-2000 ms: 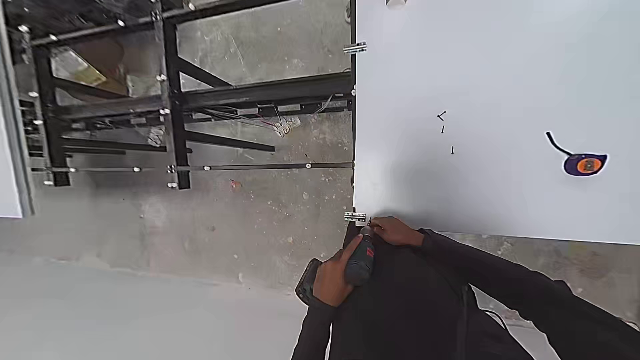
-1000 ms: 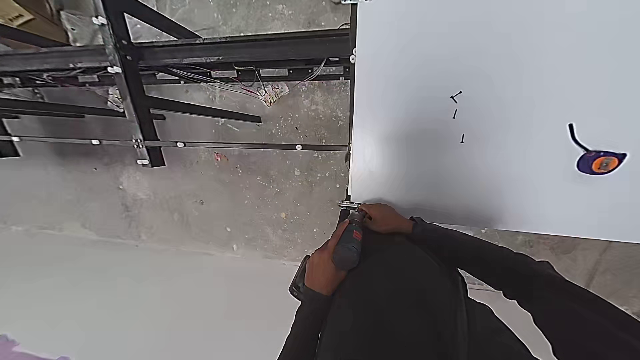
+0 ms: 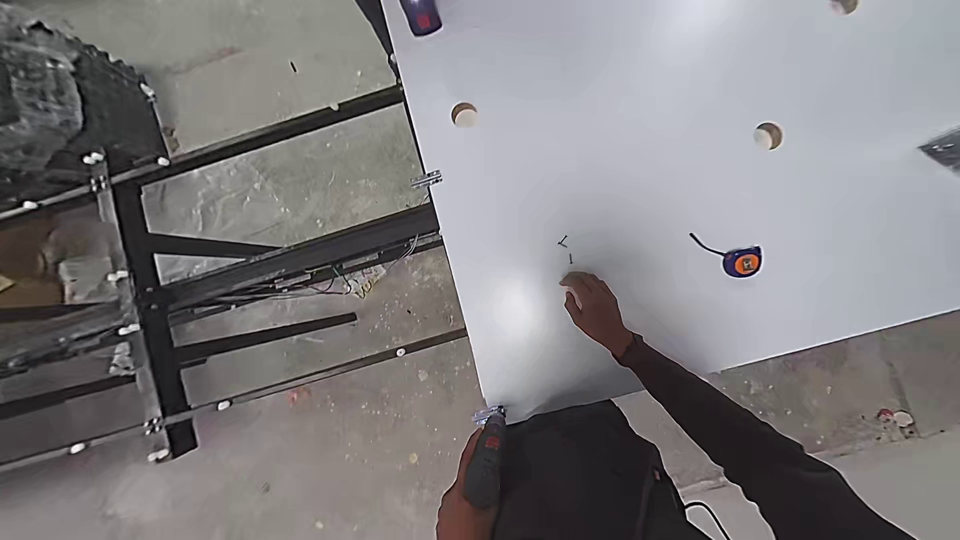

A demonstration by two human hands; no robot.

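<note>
My left hand (image 3: 465,502) is closed around a dark cordless drill (image 3: 484,465) at the bottom centre. The drill's front end meets a metal hinge (image 3: 489,415) at the near left corner of the white panel (image 3: 637,180). My right hand (image 3: 598,307) is over the panel, thumb and fingers bent, fingertips close to a small dark screw (image 3: 571,259). Whether it holds anything is hidden. Just beyond lie more screws (image 3: 562,241). To the right rests a purple and orange tape measure (image 3: 742,262). A second hinge (image 3: 426,179) sits farther up the left edge.
Round holes (image 3: 768,136) pierce the panel. A dark blue object (image 3: 421,16) lies at its far left corner, and a dark patch (image 3: 943,150) shows at the right. Black metal framing (image 3: 300,259) with loose wires (image 3: 352,281) stands left of the panel, over a concrete floor.
My right hand has left the drill's front and the hinge and moved right, onto the panel by the screws. My left hand still holds the drill at the corner. The view has shifted and turned.
</note>
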